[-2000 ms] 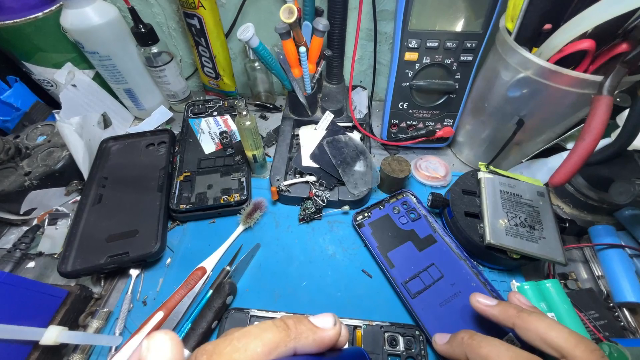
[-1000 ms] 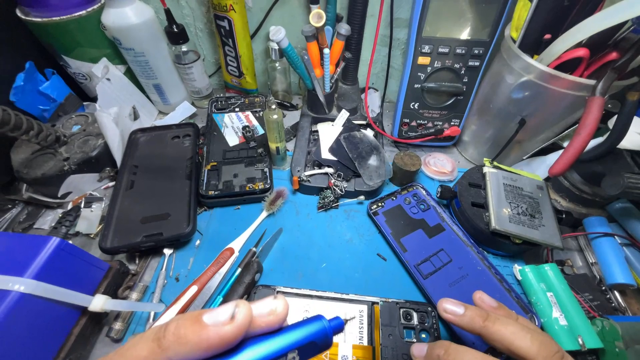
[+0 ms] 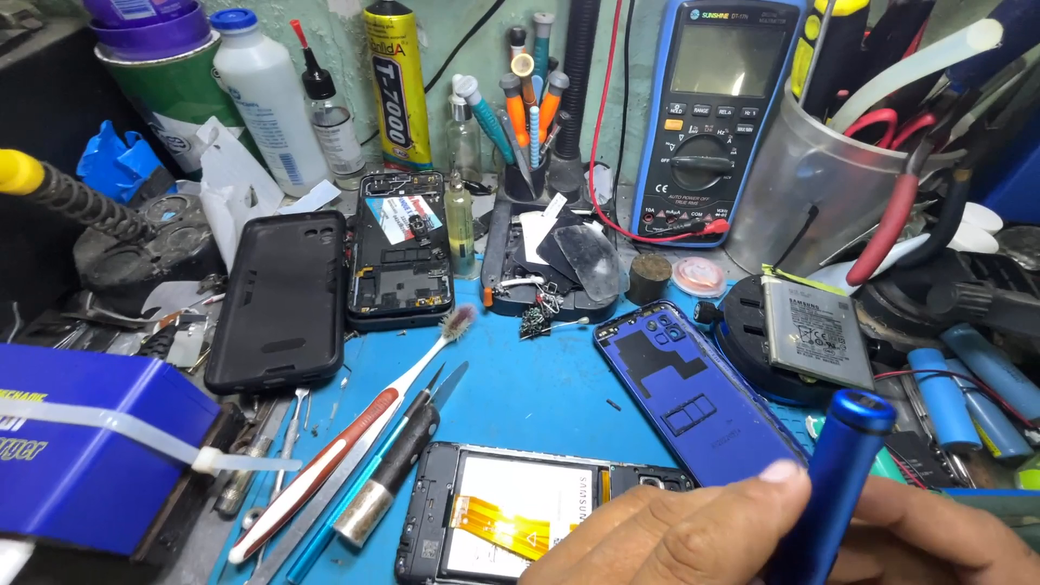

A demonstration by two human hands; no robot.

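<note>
My left hand reaches in from the bottom, its fingers on the near side of a blue metal screwdriver handle that stands tilted upward. My right hand is at the lower right, its fingers partly behind that handle; how they grip is hidden. Below the left hand lies an opened phone, its white battery and gold flex cable showing, its right end partly covered. Just beyond is a blue phone back cover. The screwdriver's tip is not visible.
A red-and-white brush, tweezers and a dark-handled knife lie left of the phone. Behind stand a black case, another opened phone, a multimeter and a tool cup. A loose battery rests at right.
My left hand has moved right from the phone's left part, uncovering the battery and flex cable. The blue screwdriver, nearly level before, now points upward between my hands. My right hand no longer rests on the cover.
</note>
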